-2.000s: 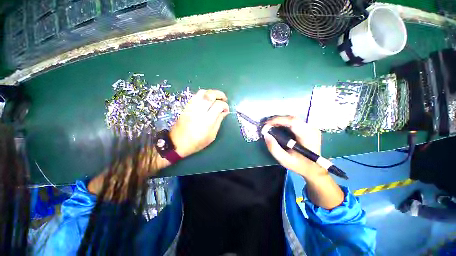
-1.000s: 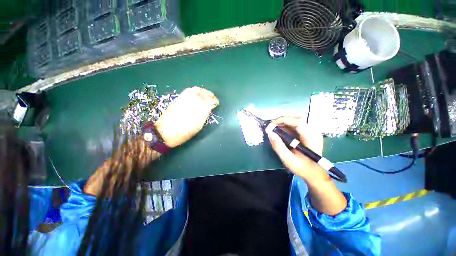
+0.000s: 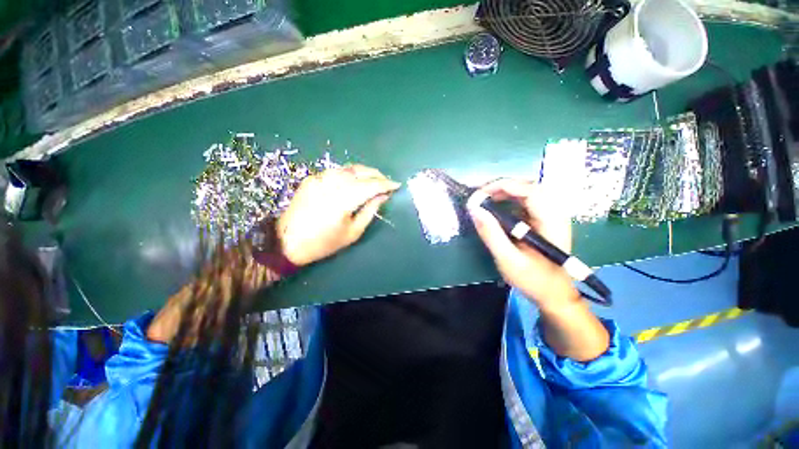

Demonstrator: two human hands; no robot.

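Observation:
My left hand (image 3: 326, 215) has its thumb and finger pinched near the board's left side. A thin light sliver (image 3: 384, 218) juts out below these fingers; the fingertips hide most of what they hold. My right hand (image 3: 528, 250) grips a black pen-like soldering iron (image 3: 550, 248) with white bands. Its thin tip points up-left over the top of a small bright circuit board (image 3: 435, 209) lying alone on the bench; contact cannot be told. A loose heap of small silver and white parts (image 3: 245, 184) lies left, partly behind my left hand.
Overlapping circuit boards (image 3: 648, 171) lie right, beside dark shiny bags (image 3: 758, 149). A small round tin (image 3: 483, 54), black fan (image 3: 547, 26) and white cup (image 3: 659, 44) stand at the far side. Clear trays (image 3: 149, 53) lie beyond the bench's raised edge (image 3: 350, 68).
My left hand first went from beside the board back over the heap, then returned right towards the board, fingertips pinched. My right hand stays on the iron. The view has shifted slightly.

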